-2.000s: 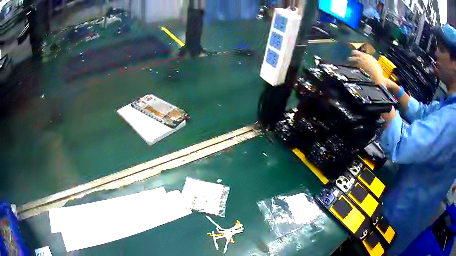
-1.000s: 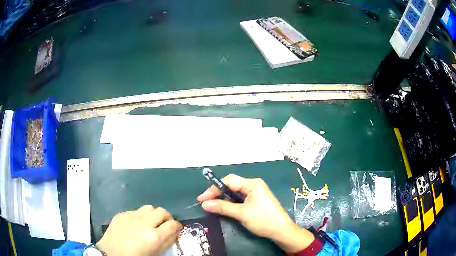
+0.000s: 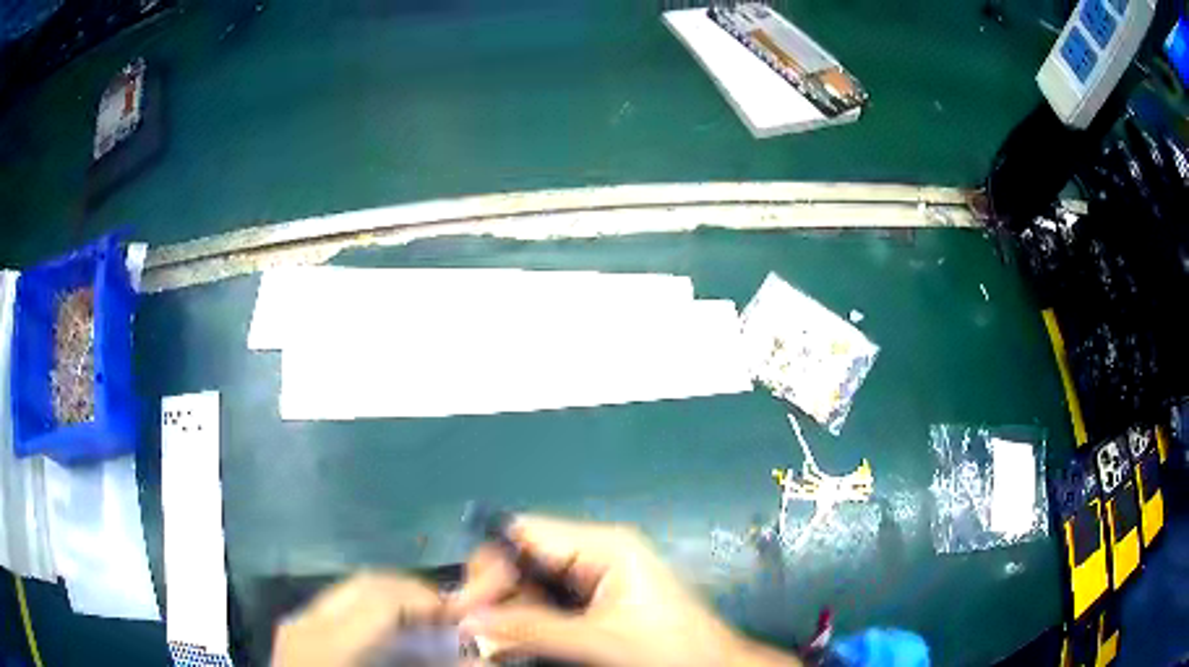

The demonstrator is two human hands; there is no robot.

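My right hand [image 3: 613, 593] is shut on a dark pen-like tool [image 3: 541, 569] at the bottom middle; both are motion-blurred. My left hand [image 3: 359, 625] is beside it on the left, blurred and cut off by the bottom edge; I cannot tell whether it holds something. The fingers of both hands are close together over a black foam pad [image 3: 274, 593], which shows only in part. A small pale piece [image 3: 477, 644] shows between the hands; the phone unit there is mostly hidden.
Blue parts bin [image 3: 115, 378] and dotted sticker sheet [image 3: 193, 521] are left. Blank white sheets [image 3: 496, 345] lie ahead. Zip bag [image 3: 811, 352], loose slivers [image 3: 824, 486] and clear bag [image 3: 987, 489] are right. Beyond the pale rail [image 3: 561, 209], phone units [image 3: 120, 115] [image 3: 789, 59] lie on the belt.
My view first swung down and left from the worker at right, bringing both hands in. Since then my right hand with the tool has moved down and left, close against my left hand.
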